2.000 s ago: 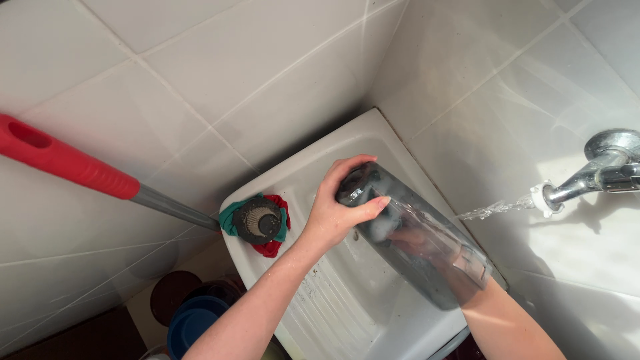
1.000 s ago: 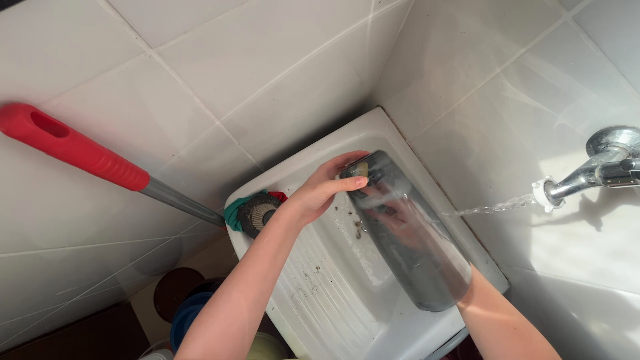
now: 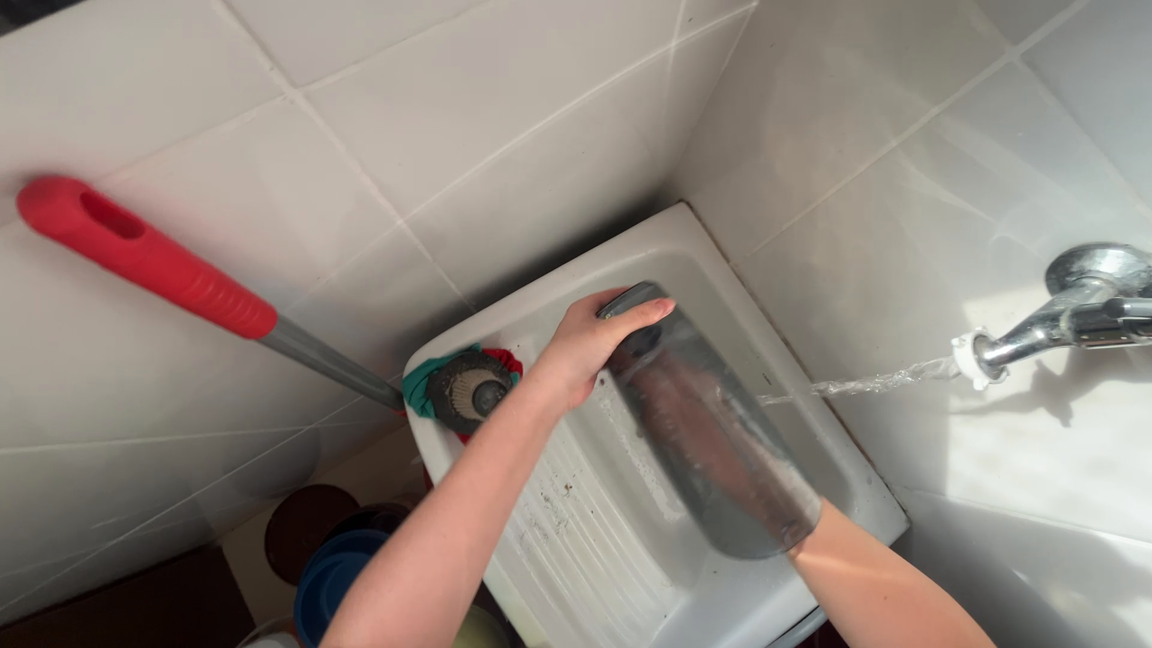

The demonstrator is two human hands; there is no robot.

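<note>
A translucent grey cylindrical container (image 3: 747, 504), possibly a vacuum cleaner's dust bin, lies slanted over a white ribbed wash sink (image 3: 621, 576). My left hand (image 3: 598, 337) grips its dark far end, thumb on top. My right hand (image 3: 711, 423) is inside the container, entering by the near end; it shows blurred through the wall, its fingers unclear. From a chrome tap (image 3: 1035, 337) at the right, a stream of water (image 3: 882, 382) runs toward the container and passes out of sight behind its wall. Bits of dirt lie on the sink's ribs.
A round dirty filter-like part (image 3: 468, 391) rests on green and red cloths (image 3: 423, 387) at the sink's left corner. A red-handled pole (image 3: 180, 270) leans beside it. Blue basins (image 3: 333, 580) stand below. Tiled walls (image 3: 540, 171) border the sink.
The container has turned to a steeper slant, its far end still in my left hand, which has shifted slightly left. My right hand stays inside it. The water was running in both earlier frames too.
</note>
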